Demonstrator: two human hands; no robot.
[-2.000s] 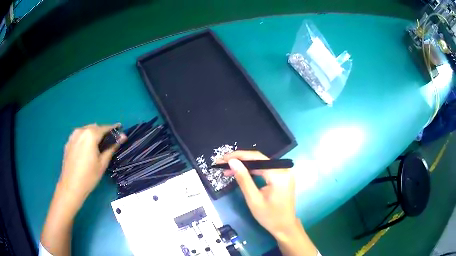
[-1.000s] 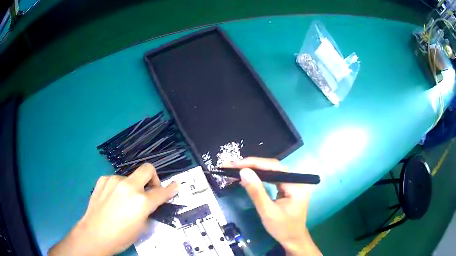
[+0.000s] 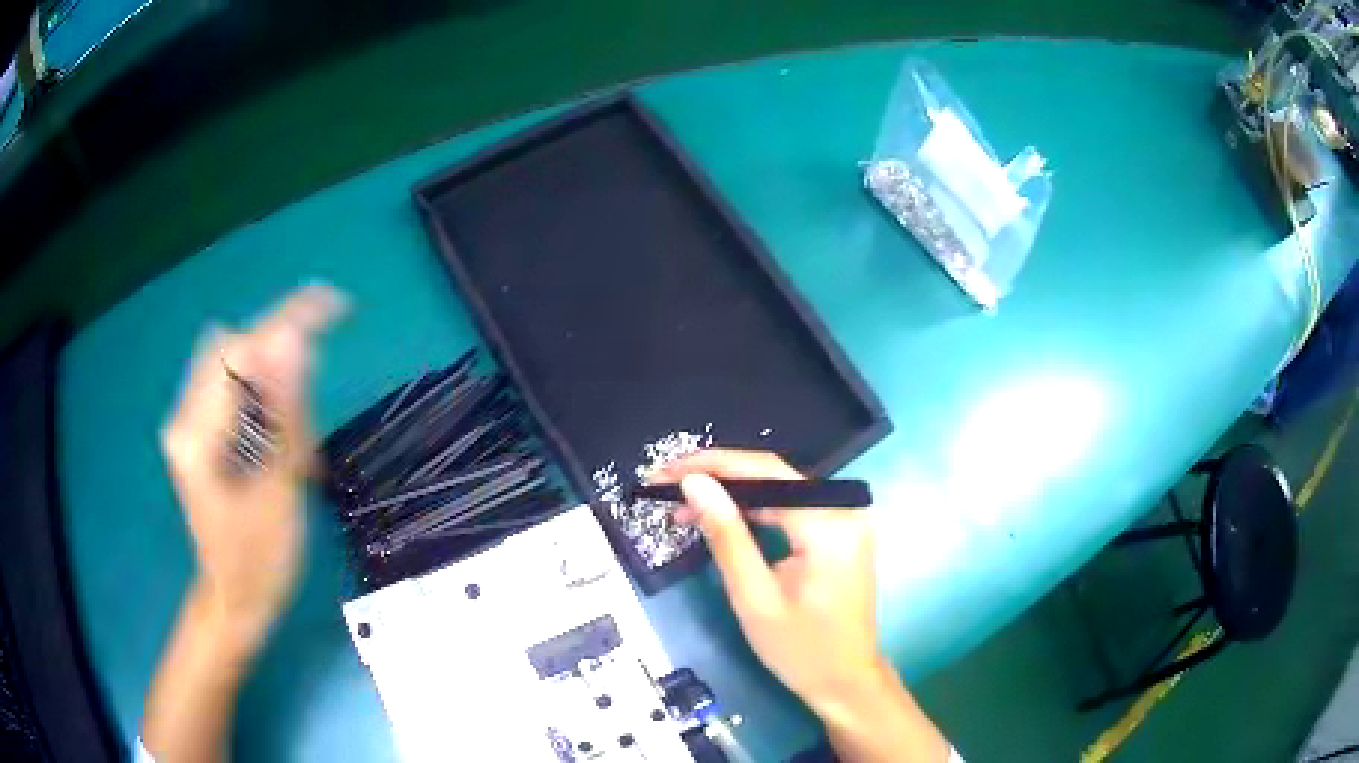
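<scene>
My right hand [image 3: 797,574] holds black tweezers [image 3: 790,492], their tips at the pile of tiny silvery metal pieces [image 3: 656,525] in the near end of the black tray [image 3: 641,298]. My left hand [image 3: 246,462] is blurred, left of the heap of black strips [image 3: 447,462]. Some thin dark strips with light glints [image 3: 251,425] show in its palm. The white fixture [image 3: 462,656] lies at the near edge, with a dark block and small silvery fittings. A dark and blue side fitting [image 3: 689,698] is at its right.
A clear zip bag [image 3: 954,201] with silvery pieces and a white label lies right of the tray. A black stool [image 3: 1249,544] stands beyond the bench's right edge. Equipment with yellowish tubes [image 3: 1282,127] is at the far right.
My left hand was over the fixture a second ago and is now back at the left, beyond the strips. My right hand has shifted slightly left with the tweezers still at the pile.
</scene>
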